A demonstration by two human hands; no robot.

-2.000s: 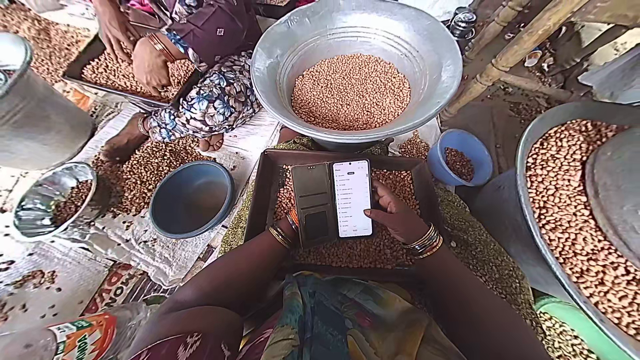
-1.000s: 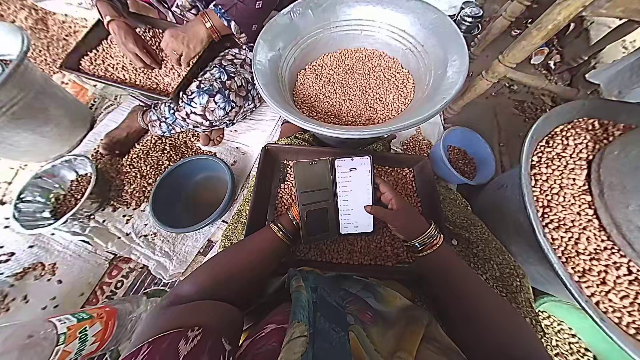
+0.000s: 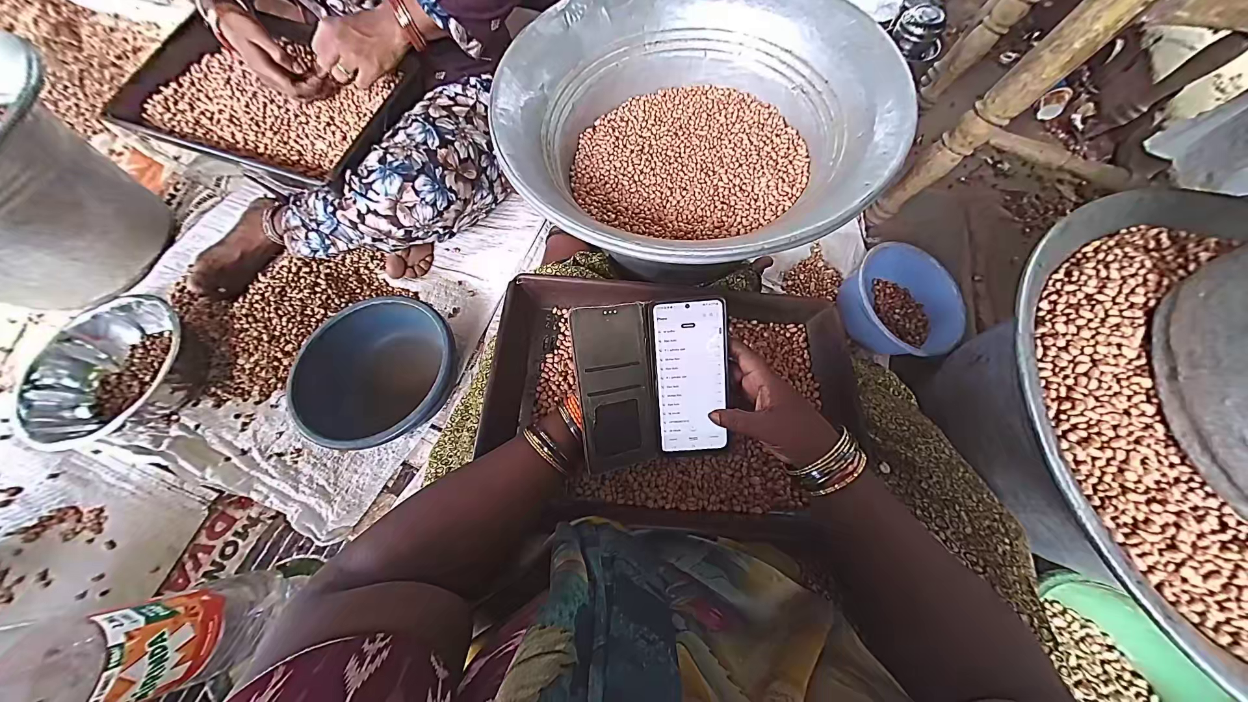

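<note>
A smartphone [image 3: 690, 375] in an opened dark flip case [image 3: 611, 390] is held over a brown rectangular tray [image 3: 673, 292] of reddish nuts or seeds. My left hand [image 3: 563, 429] is behind the case's flap, mostly hidden, supporting it from the left. My right hand [image 3: 780, 409] grips the phone's right edge, its thumb on the lower right of the lit screen, which shows a list. Bangles circle both wrists. Just beyond the tray stands a wide metal basin [image 3: 702, 29] with more of the same nuts or seeds.
A blue bowl [image 3: 370, 375] and a shiny metal bowl [image 3: 97, 429] stand left; a small blue tub [image 3: 902, 336] and a large metal vessel [image 3: 1043, 390] stand right. At upper left a co-worker's hands [image 3: 322, 58] are over another filled tray [image 3: 244, 161]. A plastic bottle [image 3: 166, 634] lies lower left.
The co-worker's hands have moved apart and back close together over their tray. My hands and the phone stay nearly the same.
</note>
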